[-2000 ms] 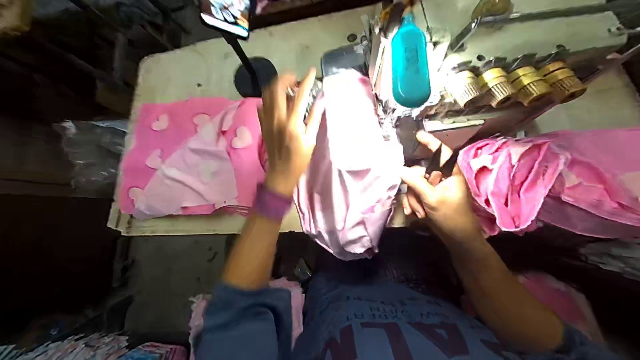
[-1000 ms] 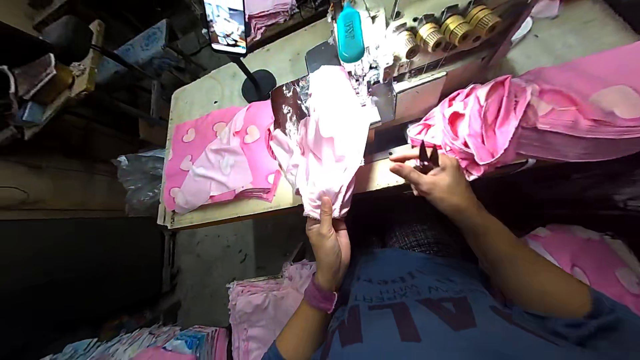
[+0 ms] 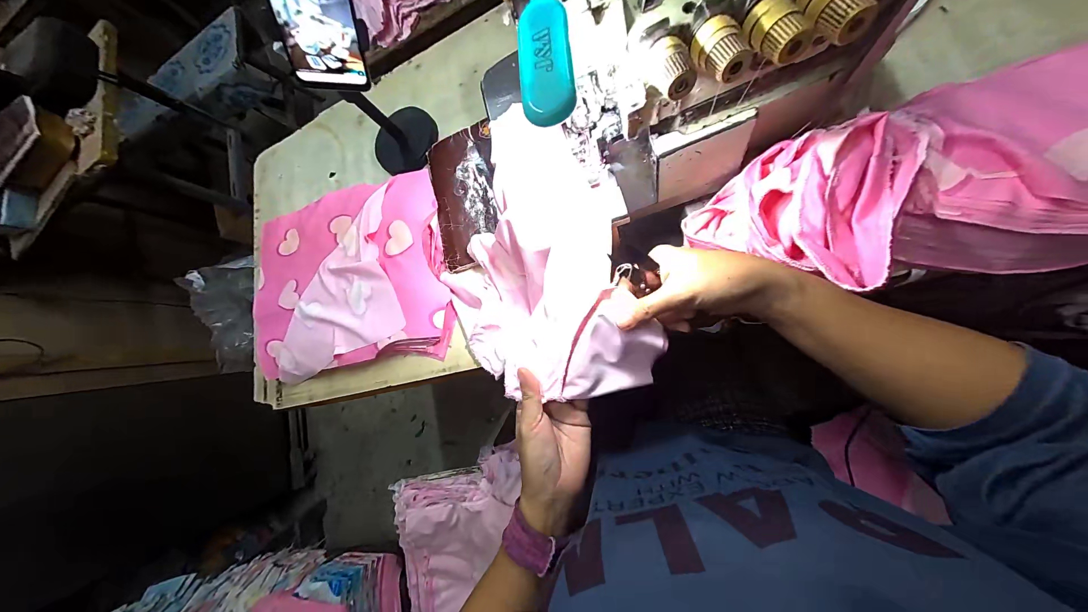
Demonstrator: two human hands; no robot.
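A pale pink fabric piece (image 3: 544,306) hangs from the sewing machine (image 3: 603,110) over the table's front edge, its upper part washed out by bright light. My left hand (image 3: 552,442), with a purple band at the wrist, pinches its lower edge between thumb and fingers. At the cloth's right side, by a dark red seam line, my right hand (image 3: 688,289) grips the fabric. A small dark tool with a metal loop, perhaps thread snips, shows partly among the right fingers. A teal oblong part (image 3: 546,64) sits on the machine above the cloth.
Pink heart-print cloth (image 3: 280,263) lies stacked on the table (image 3: 297,170) at left. Bunched pink fabric (image 3: 807,195) lies at right. Brass-coloured tension knobs (image 3: 722,49) line the machine. A phone (image 3: 321,38) stands on a round-based holder (image 3: 406,140). More fabric stacks (image 3: 450,527) sit below.
My right hand has moved left from beside the bunched fabric onto the pale pink piece. My left hand, on top of the cloth two seconds ago, holds its lower edge in the last two frames.
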